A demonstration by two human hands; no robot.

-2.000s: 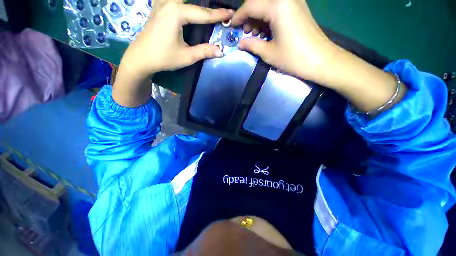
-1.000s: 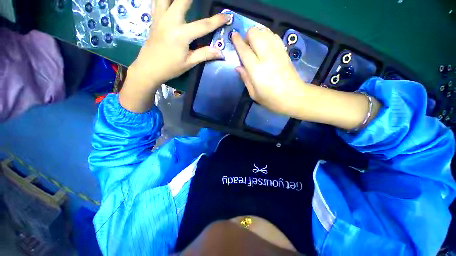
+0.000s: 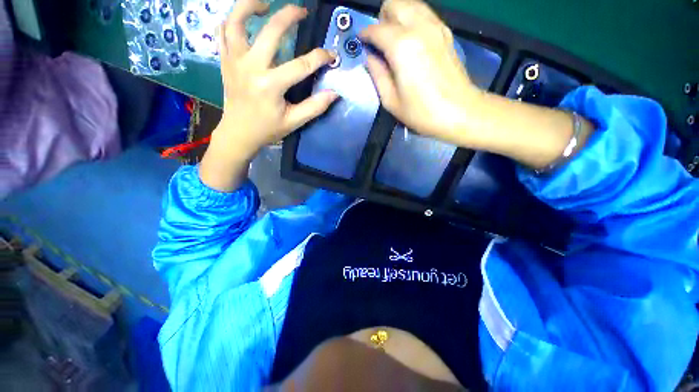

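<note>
A silver-blue phone back cover (image 3: 337,126) lies in the leftmost visible slot of the black tray (image 3: 366,164). Its camera area shows a pale lens ring (image 3: 343,21) at the top, a dark round lens (image 3: 352,47) and a second lens ring (image 3: 334,60). My left hand (image 3: 268,86) is at the cover's left edge, fingers spread, one fingertip touching the lower ring. My right hand (image 3: 421,73) is over the cover's right side, its fingertips bunched beside the dark lens. Whether they pinch something small cannot be seen. My right hand partly hides the neighbouring cover (image 3: 414,164).
Clear lens carrier sheets (image 3: 157,37) with dark round pieces lie at the far left on the green mat (image 3: 605,34). Another cover with a lens ring (image 3: 532,72) sits further right in the tray. Small loose rings lie at the right edge. Pink-purple cloth (image 3: 69,115) shows at left.
My right hand has drawn back from pressing on the dark lens, now exposed. My left fingertip has moved from the upper ring to the lower one. Both hands earlier met at the upper ring.
</note>
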